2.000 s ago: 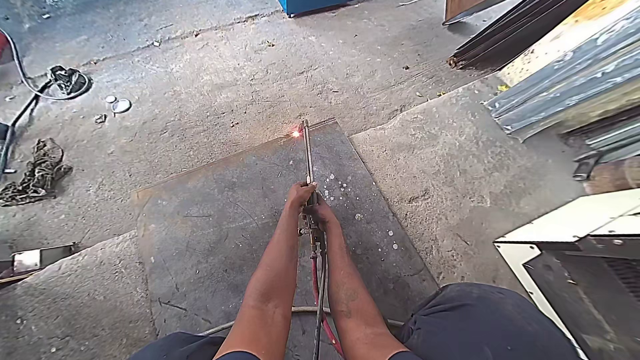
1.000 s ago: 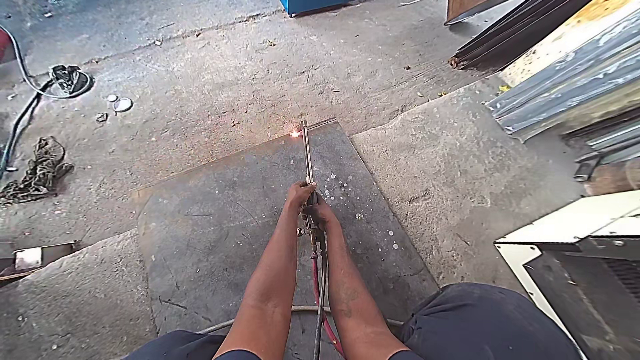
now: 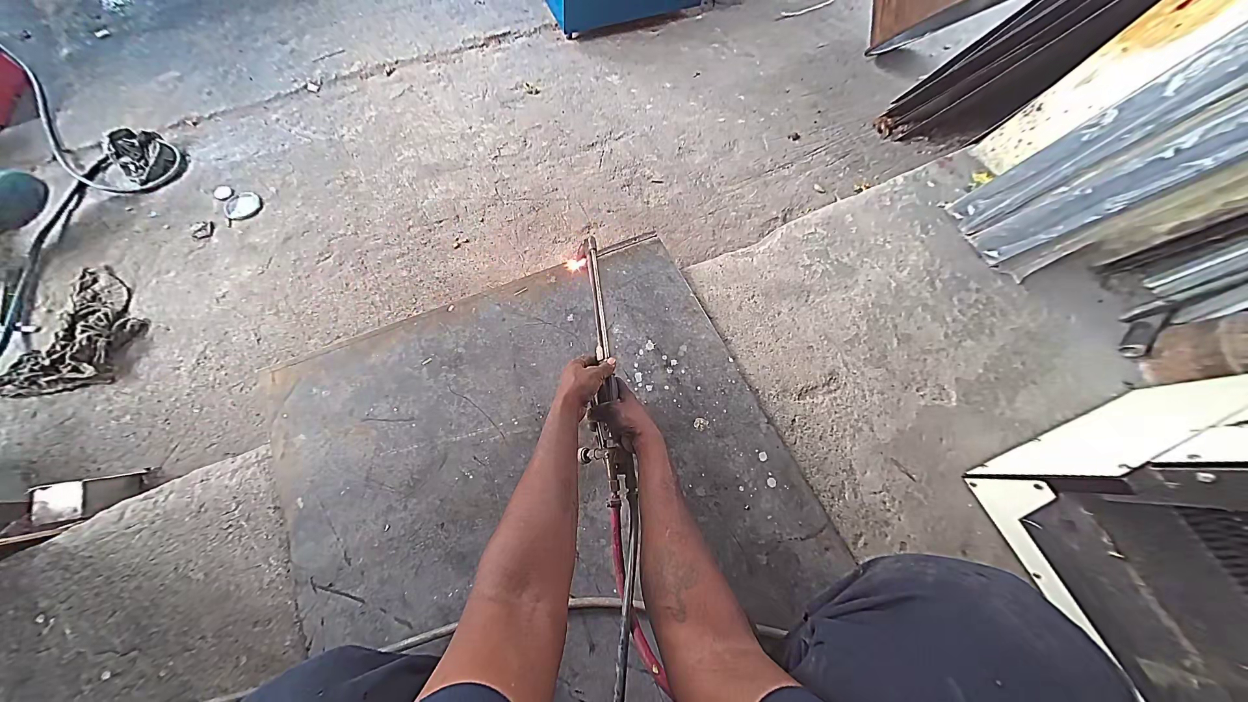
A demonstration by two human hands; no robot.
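Observation:
Both my hands grip an oxy-fuel cutting torch [image 3: 599, 312] that points away from me over a large grey metal sheet [image 3: 409, 487]. My left hand [image 3: 585, 382] is closed around the torch tubes, just ahead of my right hand [image 3: 624, 411], which holds the handle. The torch head is at the sheet's far edge, where a bright orange glow [image 3: 576, 263] shows just left of it. The tip itself is hard to make out. From the rear of the torch, a red hose [image 3: 618, 541] and a dark hose [image 3: 628, 585] run back between my forearms.
Tangled rope or netting [image 3: 78, 341] and a looped cable [image 3: 58, 146] lie on the concrete at left. Corrugated metal sheets [image 3: 1111, 156] are stacked at upper right. A cream and black metal cabinet [image 3: 1063, 439] stands at lower right. A blue box [image 3: 624, 12] is at the top.

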